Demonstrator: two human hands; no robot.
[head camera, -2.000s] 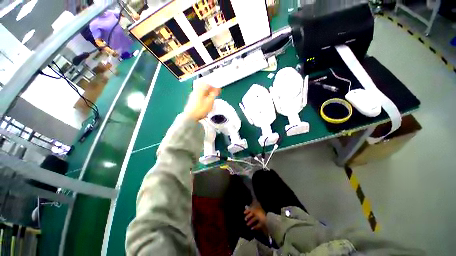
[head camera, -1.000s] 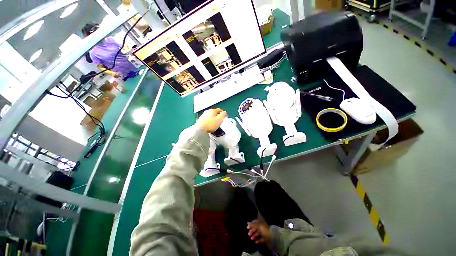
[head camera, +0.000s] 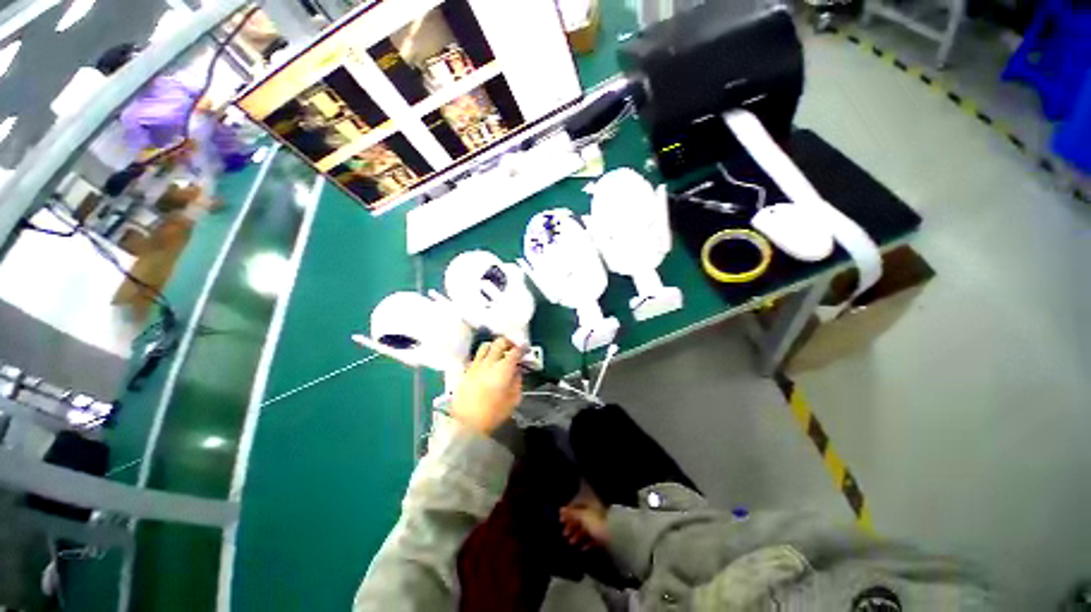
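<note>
Four white security cameras stand in a row along the bench edge: the leftmost (head camera: 419, 330), the second (head camera: 488, 287), the third (head camera: 565, 265) and the rightmost (head camera: 632, 227). The leftmost is tilted to the left. My left hand (head camera: 488, 385) is at the foot of the second camera, fingertips touching or very near its base; whether it grips is unclear. It hides the leftmost camera's lower part. My right hand (head camera: 584, 524) rests low by my lap, fingers loosely bent, nothing seen in it. Thin cable leads (head camera: 586, 389) gather at the bench edge.
Behind the cameras are a white keyboard (head camera: 491, 191) and a monitor (head camera: 407, 90) with four pictures. To the right are a black printer (head camera: 718, 84), label strip (head camera: 784, 161), mouse (head camera: 792, 232) and yellow tape roll (head camera: 736, 256). A person in purple (head camera: 168, 120) is across the conveyor.
My left hand has moved from the top of the left cameras down to the second camera's foot. The leftmost camera now leans left, away from the second. The whole view has shifted.
</note>
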